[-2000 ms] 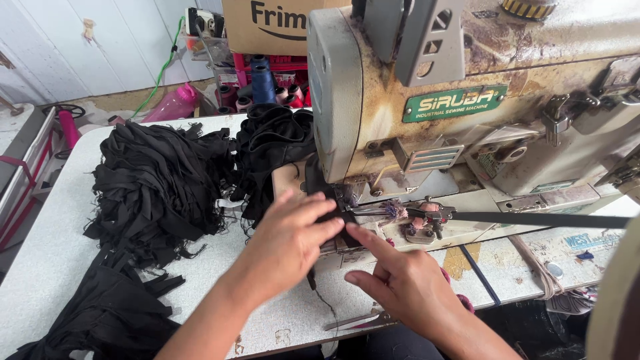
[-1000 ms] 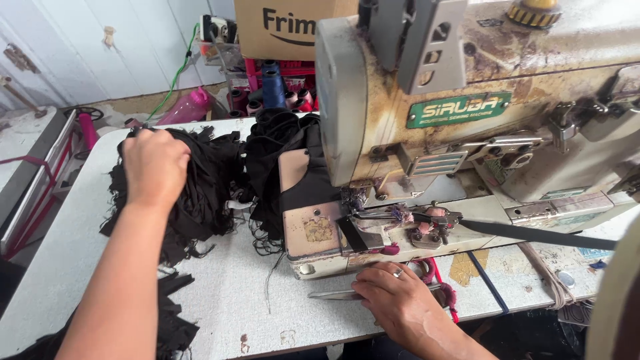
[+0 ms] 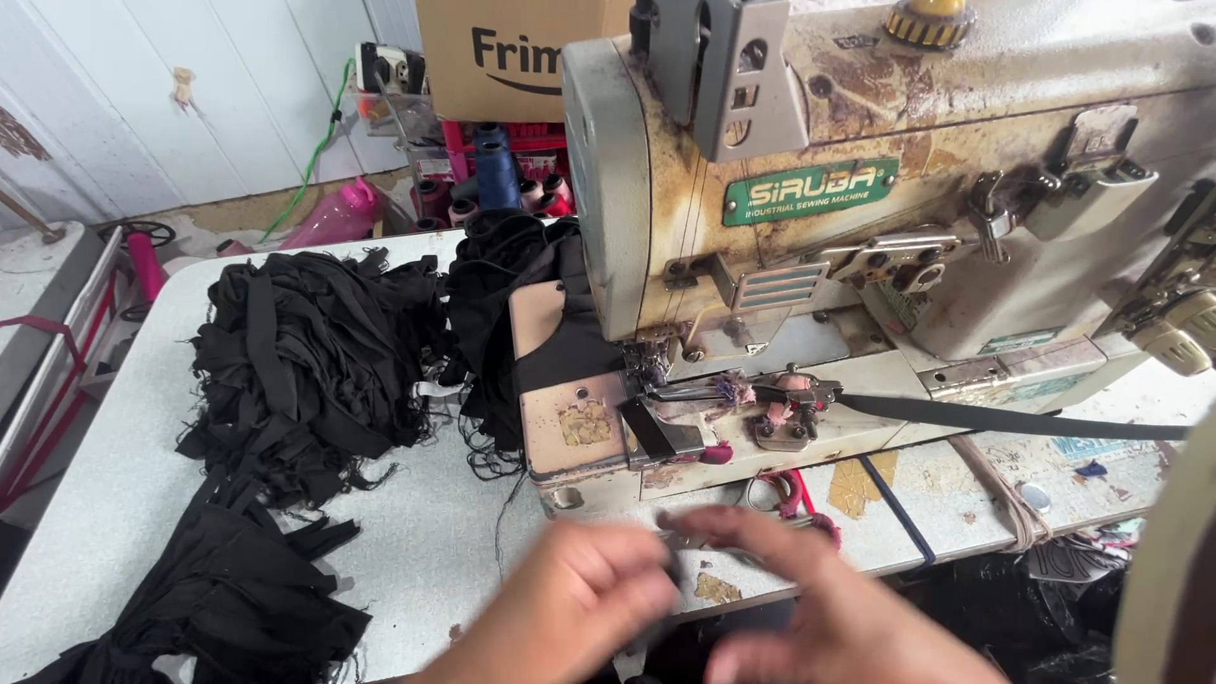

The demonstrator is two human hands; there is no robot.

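Note:
Both hands are blurred in front of the Siruba industrial sewing machine point(image 3: 855, 104), above the table's front edge. My left hand point(image 3: 594, 594) has curled fingers, with a bit of something dark by its fingertips; whether it grips this is unclear. My right hand point(image 3: 807, 589) faces it with its fingers spread, and nothing shows in it. Black fabric point(image 3: 579, 337) lies across the machine bed under the needle area. A dark strip point(image 3: 997, 415) runs from the right into the metal guide point(image 3: 793, 408). Scissors point(image 3: 788, 494) with wrapped handles lie partly behind my right hand.
A heap of black fabric strips point(image 3: 313, 351) lies on the left of the white table point(image 3: 418, 541), with another black piece point(image 3: 218, 598) nearer. Behind stand thread cones point(image 3: 496, 171), a cardboard box point(image 3: 513, 57) and a pink bottle point(image 3: 337, 214).
My left hand was on the heap of black strips a second ago and has come back to the front of the machine. My right hand has lifted from beside the scissors, its fingers now spread.

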